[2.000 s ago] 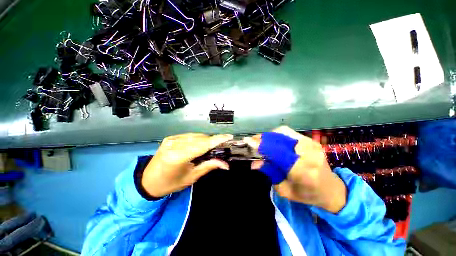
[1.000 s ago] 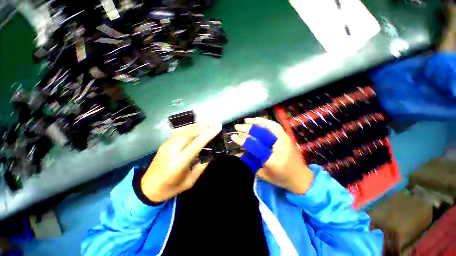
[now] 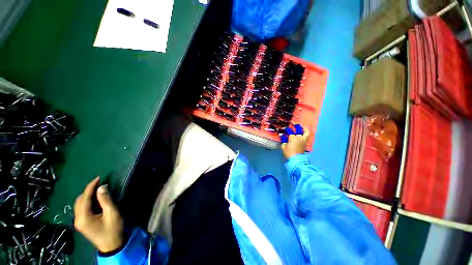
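My left hand (image 3: 98,220) is over the front edge of the green bench, thumb and finger apart, with nothing seen in it. A large heap of black binder clips (image 3: 31,171) with silver wire handles lies left of it. My right hand (image 3: 295,144), with blue finger wraps (image 3: 291,132), reaches down to the near right corner of the orange-red tray (image 3: 314,88). The tray holds black clips in several rows. My right fingertips are at the end of a row; whether they hold a clip cannot be told.
A white paper sheet (image 3: 135,26) with two dark parts lies at the bench's far end. A person's blue smock (image 3: 269,18) is just beyond the tray. A rack on the right holds stacked red trays (image 3: 432,160) and a brown cardboard box (image 3: 380,88). The floor is blue.
The view has turned right. My hands, earlier together on a dark piece at the bench edge, are now apart. The right has moved out to the tray; the left is over the bench.
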